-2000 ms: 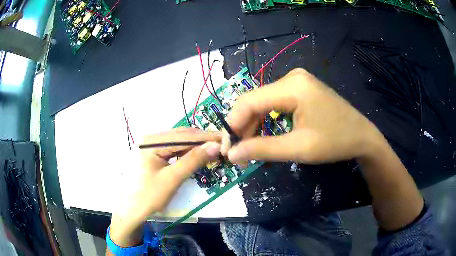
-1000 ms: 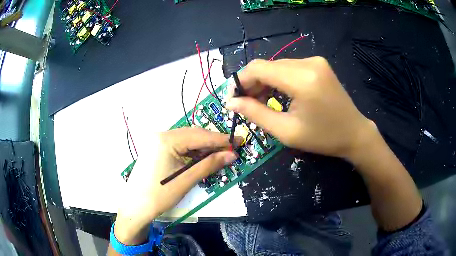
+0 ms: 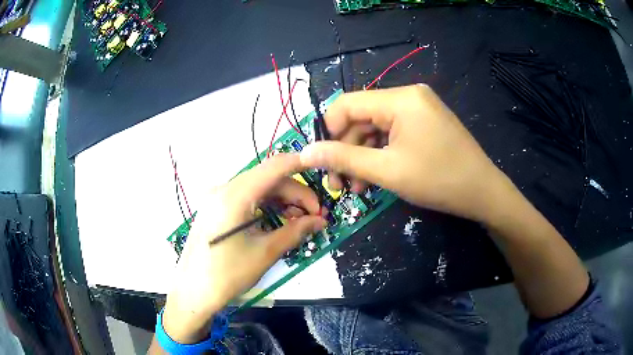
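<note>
A green circuit board panel (image 3: 351, 209) lies slantwise below both hands, with thin red and black wires standing up from it. My left hand (image 3: 243, 218) has a black sleeve (image 3: 236, 231) held in it, sticking out to the lower left. Its thumb and fingertip pinch close over the panel, where a bit of red shows. My right hand (image 3: 416, 149) pinches dark sleeve pieces (image 3: 318, 126) above the panel, beside my left hand. The fingers hide their lower ends, so their exact number is unclear.
A white sheet (image 3: 125, 208) lies under the panel's left part, on a black mat (image 3: 201, 48). Loose black sleeves (image 3: 541, 90) lie at right. Other board panels are at top left (image 3: 118, 31) and top right (image 3: 444, 5). More dark tubes (image 3: 28, 270) lie at far left.
My right hand first moved up from my left fingers, then slightly down and closer to them again. The dark piece seen upright between the hands a second ago is now mostly hidden.
</note>
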